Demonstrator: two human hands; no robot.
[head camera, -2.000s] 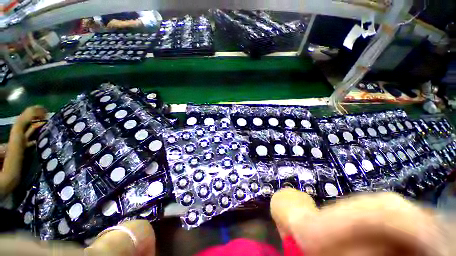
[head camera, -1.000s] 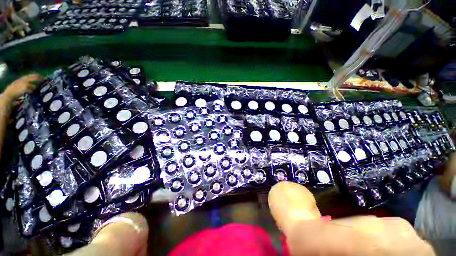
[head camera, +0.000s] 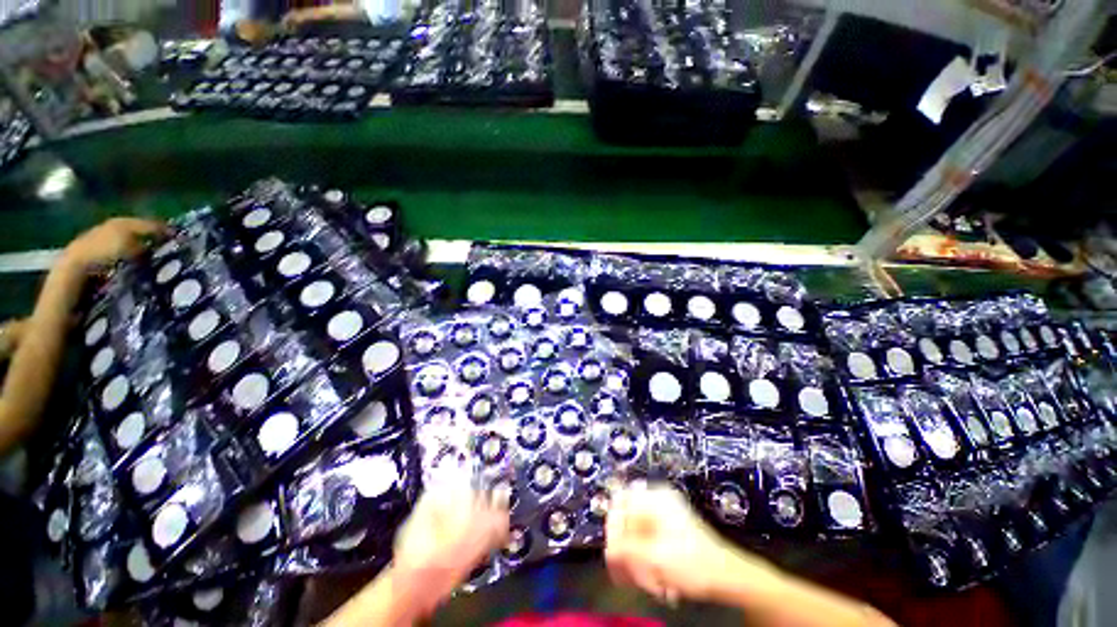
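A clear parts sheet (head camera: 521, 392) with rows of dark rings lies over the left part of a black tray (head camera: 723, 343). The tray holds rows of pale round-faced units, with a few uncovered units near its front edge. My left hand (head camera: 453, 533) is at the sheet's lower left, blurred, over its edge. My right hand (head camera: 655, 533) is at the sheet's lower right corner, fingers bent together. Its fingertips are too blurred to show whether a small part is in them.
Stacked black trays (head camera: 251, 392) lie tilted at the left, another person's arm (head camera: 55, 319) beside them. Another black tray (head camera: 980, 404) lies at the right. Behind is the green belt (head camera: 490, 184), with more trays (head camera: 294, 74) beyond it. Bundled cables (head camera: 955, 172) hang at the back right.
Both hands have moved from the lower edge of the picture up to the clear sheet's near edge. The view has shifted slightly. The sheet and trays keep about the same arrangement.
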